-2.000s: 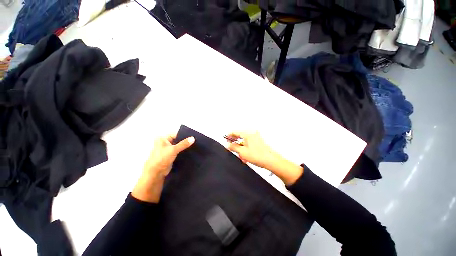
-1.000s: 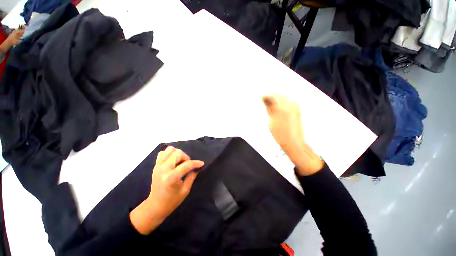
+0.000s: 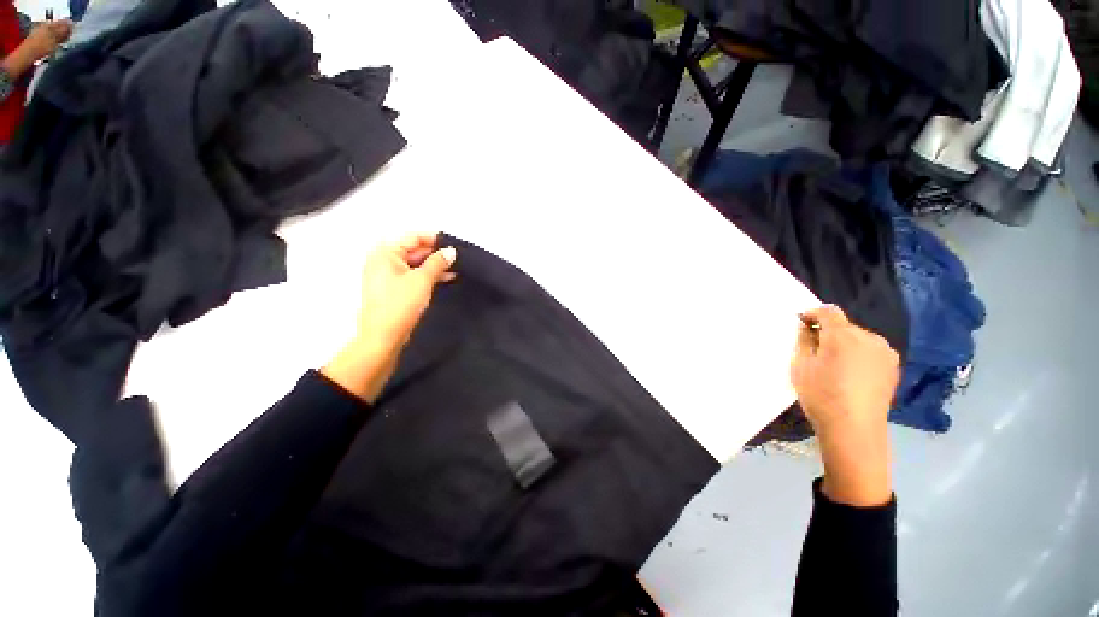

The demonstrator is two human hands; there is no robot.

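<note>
A black garment [image 3: 566,398] lies spread on the white table in front of me. A small grey label [image 3: 521,444] lies flat on it. My left hand [image 3: 404,289] pinches the garment's far left corner between thumb and fingers. My right hand [image 3: 844,368] is curled at the table's right corner, away from the garment. A small dark tip shows at its fingers, but the rest of what it holds is hidden.
A crumpled black garment pile [image 3: 181,157] is on the white table [image 3: 579,193] at left. Dark clothes and blue denim [image 3: 934,301] lie beyond the right edge. White and grey cloth [image 3: 1018,90] hangs far right. Another person's hand [image 3: 46,39] shows top left.
My right hand has moved right and nearer, to the table corner. My left hand has moved up and now pinches the garment's corner. The garment's far edge lies straighter and farther up the table.
</note>
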